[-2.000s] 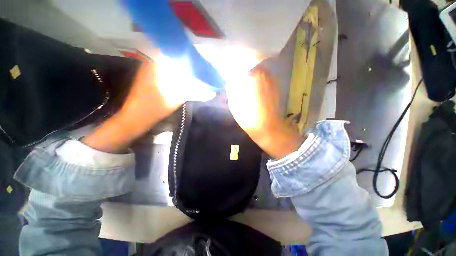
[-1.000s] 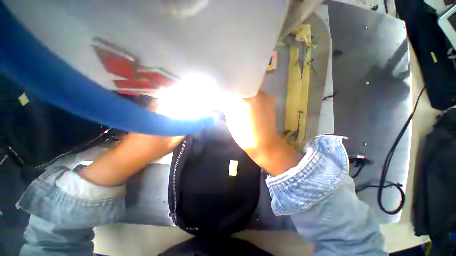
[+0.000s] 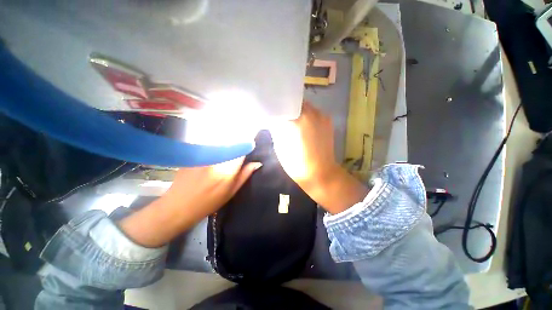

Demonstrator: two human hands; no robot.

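A black bag panel (image 3: 266,224) with a small yellow label lies in front of me, its narrow far end under the lamp glare at the sewing machine (image 3: 230,54). A zipper (image 3: 212,239) runs along its left edge. My left hand (image 3: 209,184) is on the panel's upper left, thumb on top, fingertips lost in glare. My right hand (image 3: 315,151) is at the panel's upper right edge, fingertips also washed out. The needle and stitching are hidden by the machine head and glare.
A blue hose (image 3: 121,136) crosses the machine head. Black bag bodies (image 3: 54,157) lie at left. A yellow-edged guide plate (image 3: 361,109) is right of the needle area. A black cord (image 3: 481,187) loops on the grey plate (image 3: 454,127). Black pieces (image 3: 534,212) lie far right.
The machine head and blue hose now cover more of the upper left view. My left hand has moved right and nearer onto the panel, with its thumb now showing. My right hand has barely moved.
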